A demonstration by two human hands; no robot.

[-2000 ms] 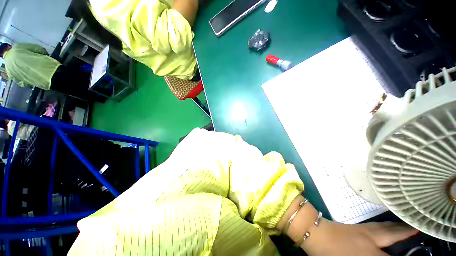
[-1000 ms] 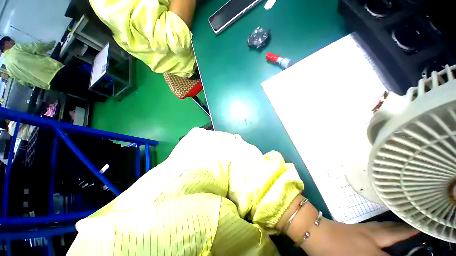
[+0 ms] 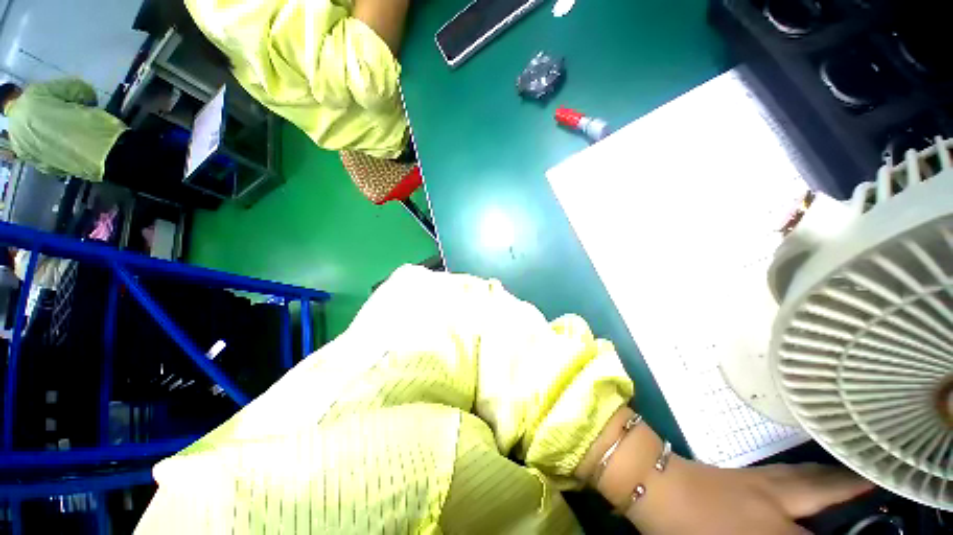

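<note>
My left hand reaches in at the lower right, with bracelets on the wrist. One digit stretches right, beneath the fan's rim; the rest of the hand is cut off by the bottom edge, so its grip is hidden. Beside it a dark tray shows in part, with the shiny rim of a round watch head at the bottom edge. My right hand is out of the picture.
A cream desk fan stands over a white record sheet. Black trays hold round watch heads behind. A red-and-white tube, dark lump and phone lie left. A person's yellow sleeve is beside the bench; a blue rack stands left.
The person in the far background has shifted posture slightly. My left hand has stayed in the same place.
</note>
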